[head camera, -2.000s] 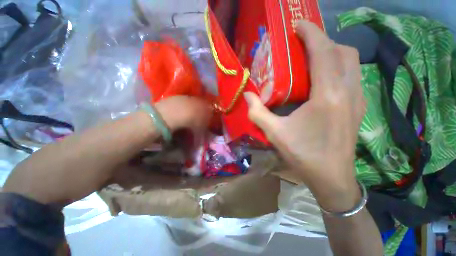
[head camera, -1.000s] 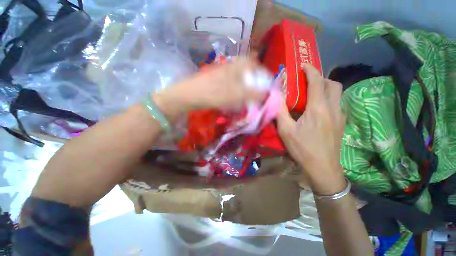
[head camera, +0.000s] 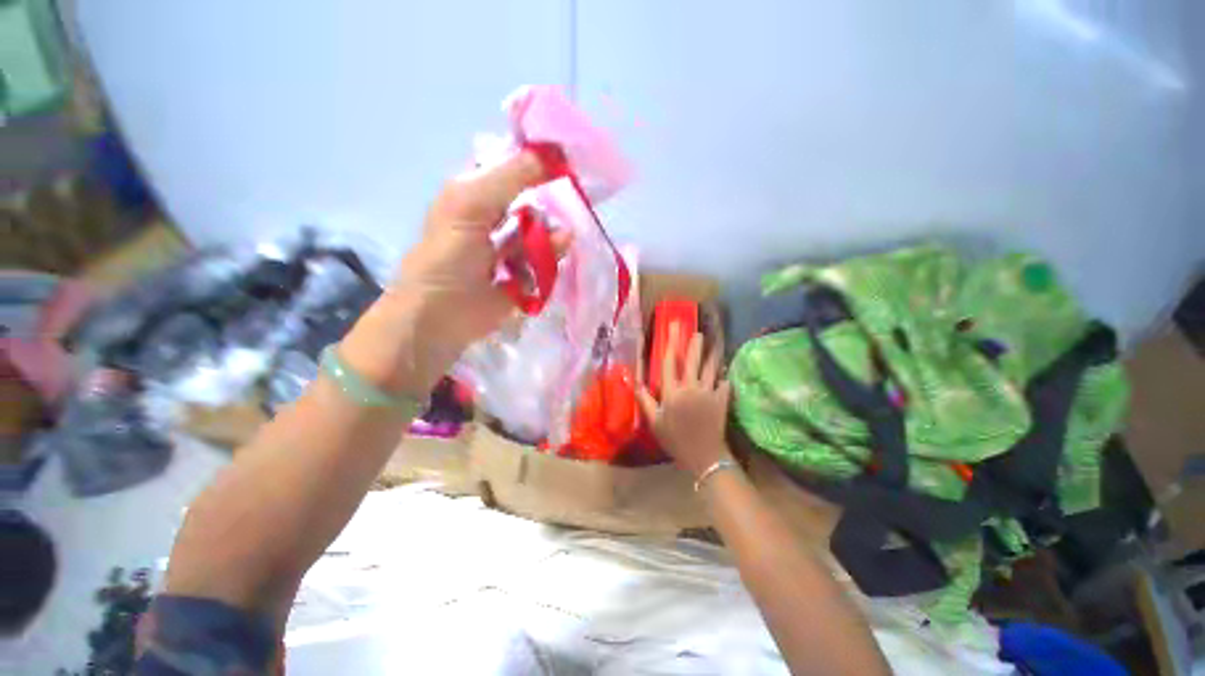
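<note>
My left hand is raised above the open cardboard box, shut on a bunch of pale pink ribbon with red ribbon looped through it. The bunch hangs down towards the box. My right hand lies with spread fingers against the red carton, which stands in the right part of the box; whether it grips the carton is unclear. An orange-red plastic bag and a crinkled clear bag are in the box.
A green patterned bag with black straps stands right of the box. Dark and clear plastic bags lie on the left. White strips lie in front of the box. Small black pieces and a black round tray are at the lower left.
My left hand has lifted the pink and red ribbon bunch up out of the box. The red carton is lower in the box, with my right hand still at it. The view has pulled back.
</note>
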